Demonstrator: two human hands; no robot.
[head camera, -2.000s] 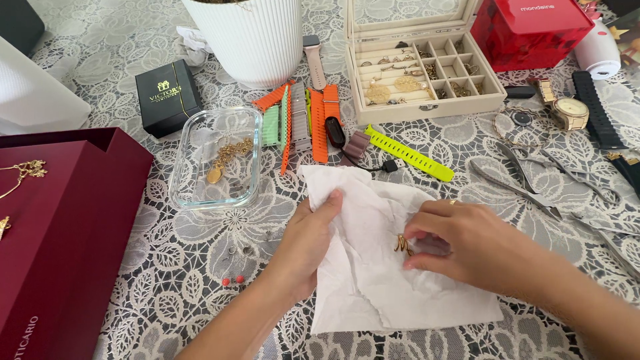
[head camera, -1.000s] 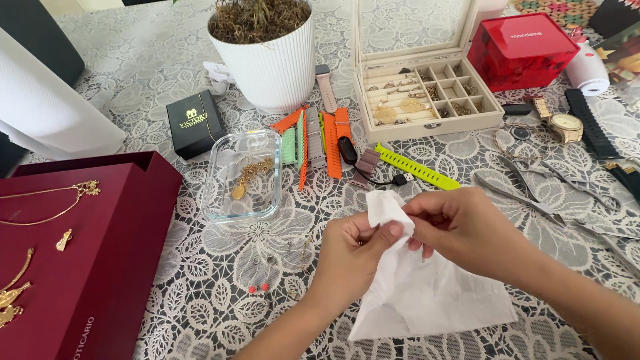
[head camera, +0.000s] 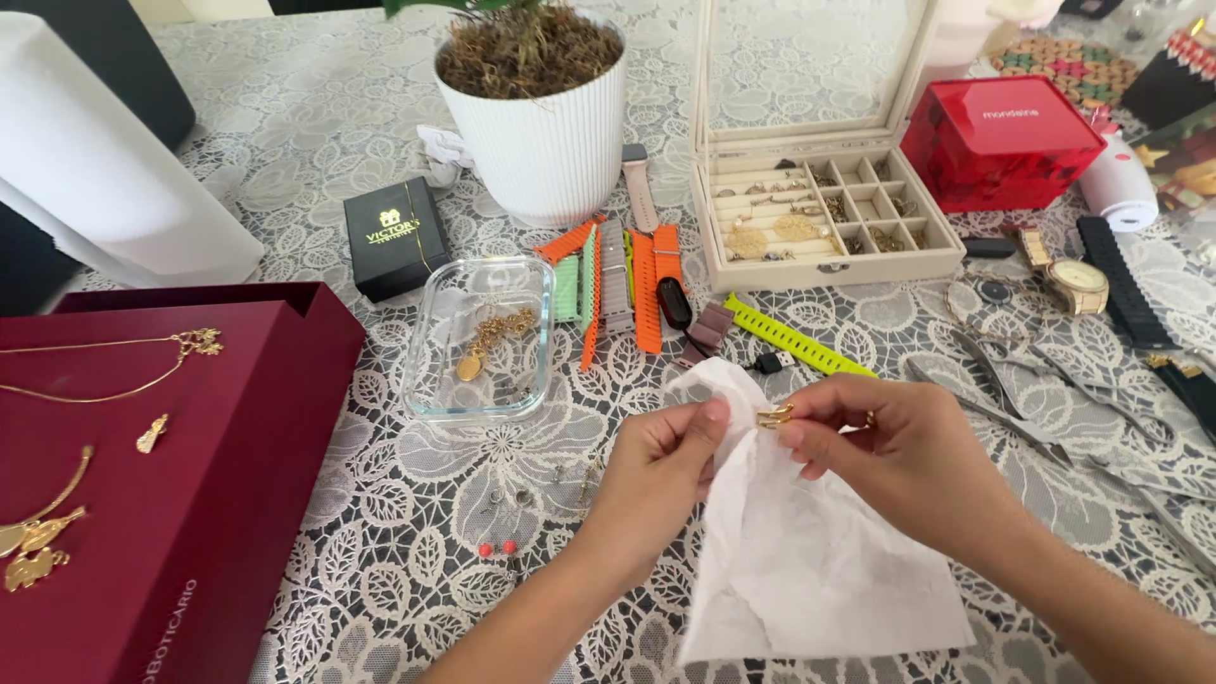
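Observation:
My left hand (head camera: 670, 465) pinches the upper left corner of a white paper towel (head camera: 826, 570) between thumb and fingers. Between the thumb and fingertips of my right hand (head camera: 883, 456) is a small gold piece of jewelry (head camera: 775, 416), perhaps a ring, close against the paper. A gold ring sits on a finger of that same hand. Left of my hands, a glass dish (head camera: 480, 408) holds a gold chain with a round pendant (head camera: 469, 368). Earrings with coral-coloured beads (head camera: 498, 549) lie on the lace tablecloth beside my left forearm.
A maroon box (head camera: 285, 427) bearing gold necklaces stands left. Beyond are a black box (head camera: 394, 237), a white plant pot (head camera: 541, 133), watch straps (head camera: 646, 294), an open jewelry box (head camera: 836, 271) and a red box (head camera: 1007, 142). Metal pliers (head camera: 997, 418) and a gold watch (head camera: 1078, 285) lie right.
Two seconds ago the gold piece was in my right hand over the spread towel; one second ago both hands held the towel bunched up. Now the gold piece shows again at my right fingertips.

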